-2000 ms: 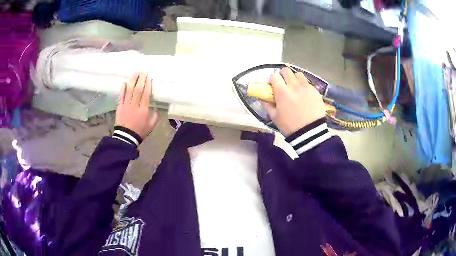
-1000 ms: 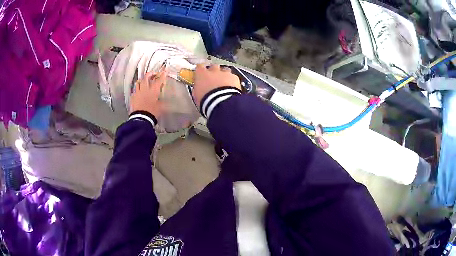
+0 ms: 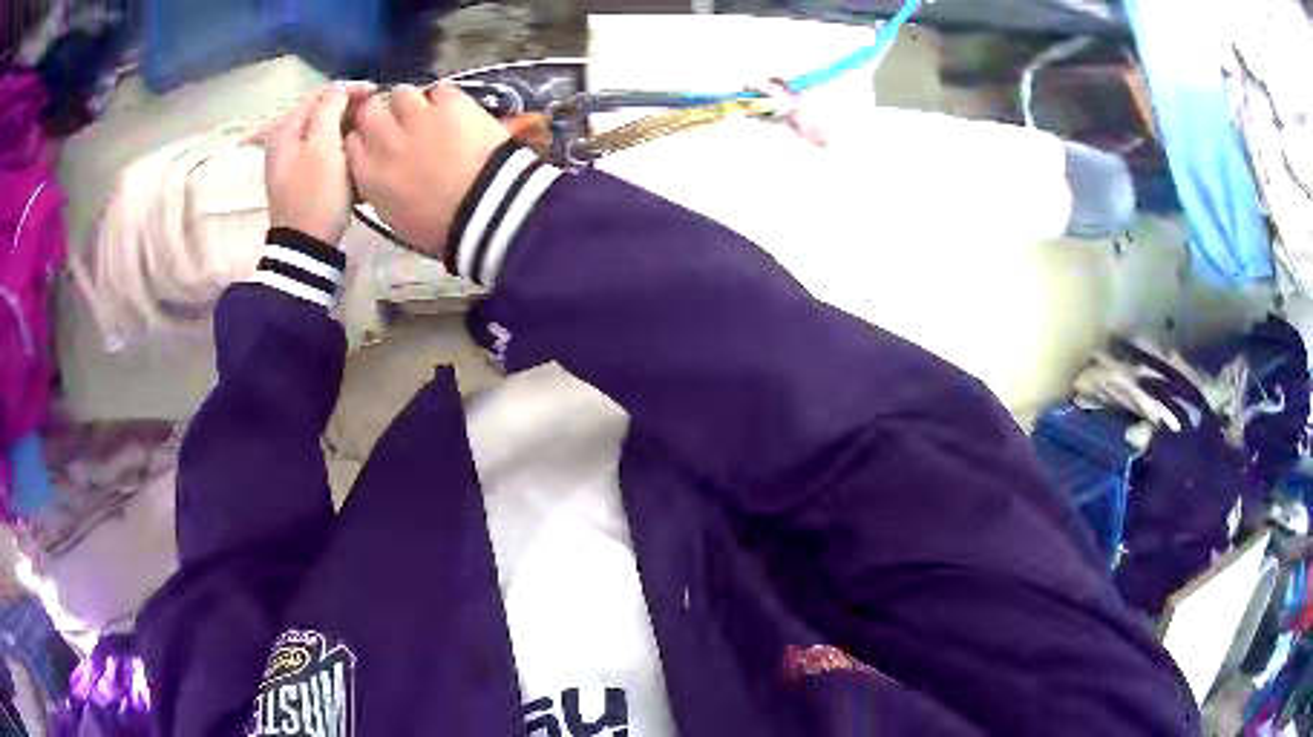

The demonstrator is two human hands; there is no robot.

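Observation:
My right hand [image 3: 421, 161] is closed round the handle of the steam iron [image 3: 540, 89], whose dark edge and rear show beyond the hand. Most of the iron is hidden. My left hand [image 3: 310, 166] lies against my right hand at the iron's front, over the cloth; its fingertips are partly hidden, so its grip is unclear. The pale garment [image 3: 187, 231] is bunched at the left end of the narrow board. White cloth [image 3: 922, 195] covers the board to the right, up to its grey-blue rounded end [image 3: 1100, 190].
The blue hose [image 3: 853, 55] and yellow coiled line [image 3: 677, 127] trail right from the iron. A blue crate [image 3: 259, 36] stands beyond the board. Magenta garments [image 3: 26, 259] are at left. Light-blue cloth [image 3: 1202, 159] hangs at right, above a dark heap [image 3: 1188, 490].
Since two seconds ago the iron and my right hand have moved from the right part of the board to its left end, against my left hand. The garment is more bunched there. The view has shifted.

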